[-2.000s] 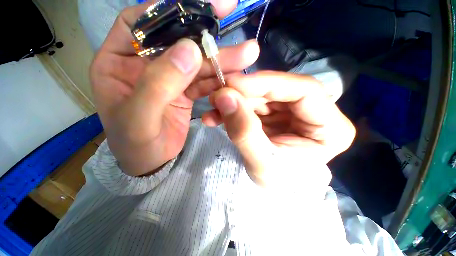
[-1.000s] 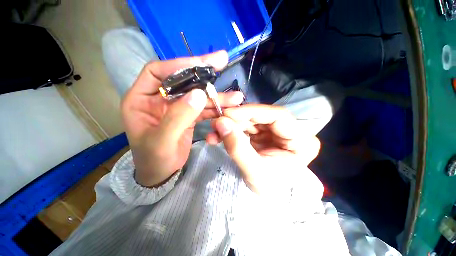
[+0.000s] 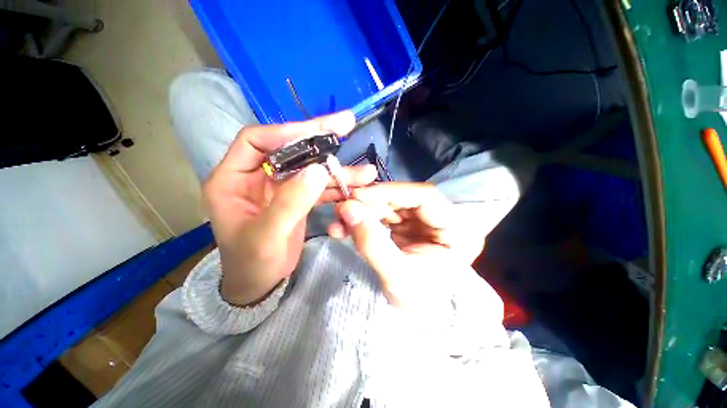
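Observation:
My left hand holds a round unit edge-on between thumb and fingers. The unit is black with a shiny metal rim and a small orange-yellow spot at its left end. A small white connector sits at the unit's right edge, with a thin tube or needle running down from it. My right hand pinches the lower end of the thin tube between thumb and forefinger. The tube's tip is hidden by those fingers.
A blue plastic bin lies beyond my hands, with a thin metal nozzle near its rim. The green bench at right bears a clear syringe barrel, an orange rod and shiny units. A dark chair is at left.
The hands and unit appear smaller and lower in the view. More of the blue bin and the bench, with the syringe barrel and orange rod, now shows. Both hands keep their holds.

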